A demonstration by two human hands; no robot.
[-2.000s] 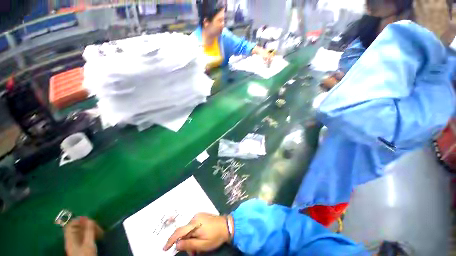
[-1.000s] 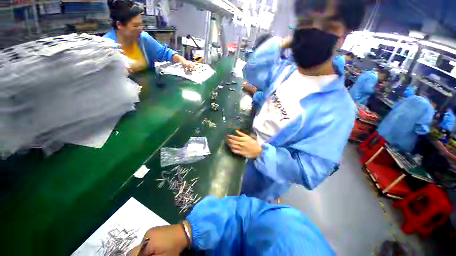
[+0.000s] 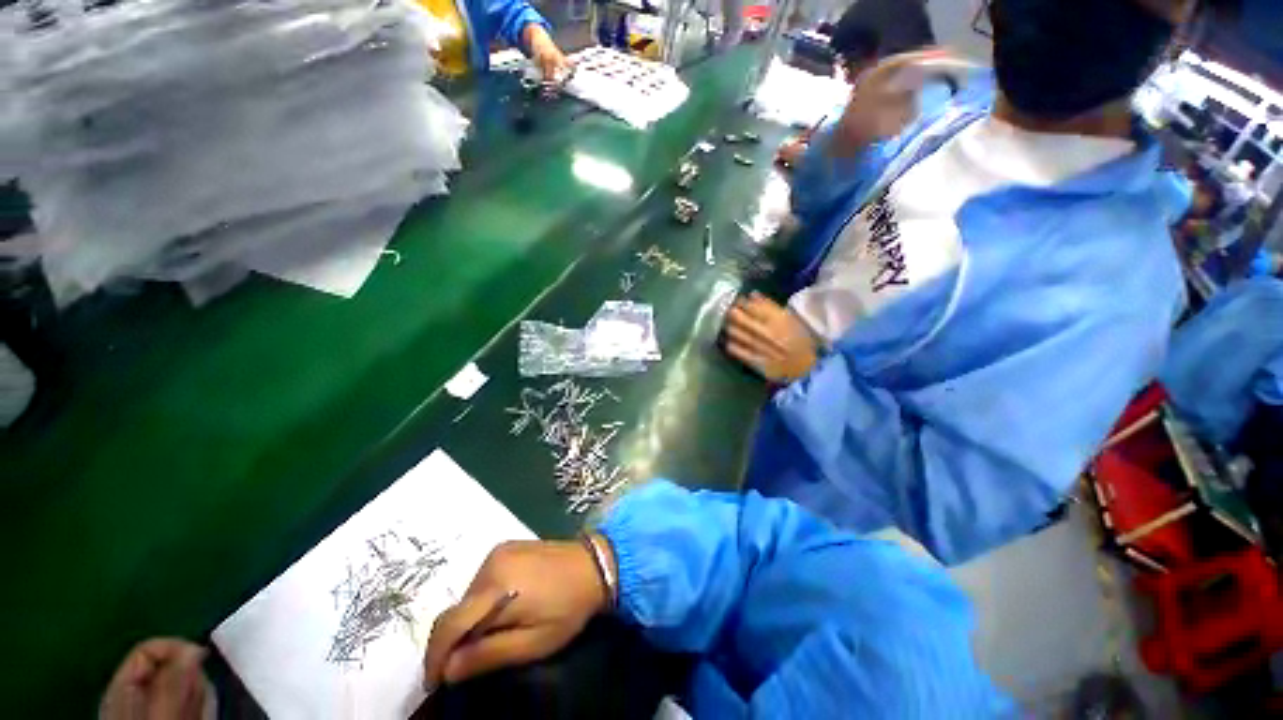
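Observation:
A white paper sheet [image 3: 267, 640] lies on the dark green bench with a loose heap of thin silvery pins [image 3: 377, 591] on it. My right hand [image 3: 528, 605] rests at the sheet's right edge, holding slim dark tweezers [image 3: 490, 616] between thumb and fingers. My left hand [image 3: 162, 682] is at the bottom left, just off the sheet's corner and cut by the picture edge. Its fingers are curled, and I cannot tell whether it holds anything. A larger pin pile [image 3: 580, 443] lies on the bench beyond my right hand.
A crumpled clear plastic bag [image 3: 591, 342] and a white scrap [image 3: 466, 380] lie beyond the pile. A tall stack of packing sheets [image 3: 211, 141] stands at upper left. A person in a blue smock [image 3: 957, 324] is close on the right, one hand [image 3: 771, 338] on the bench edge. Another worker's hand [image 3: 549, 59] is at the top.
The view swings right, then partly back and down. My left hand, out of view one second ago, shows again. The silvery frame seen beside it two seconds ago is not visible. The neighbour has turned away.

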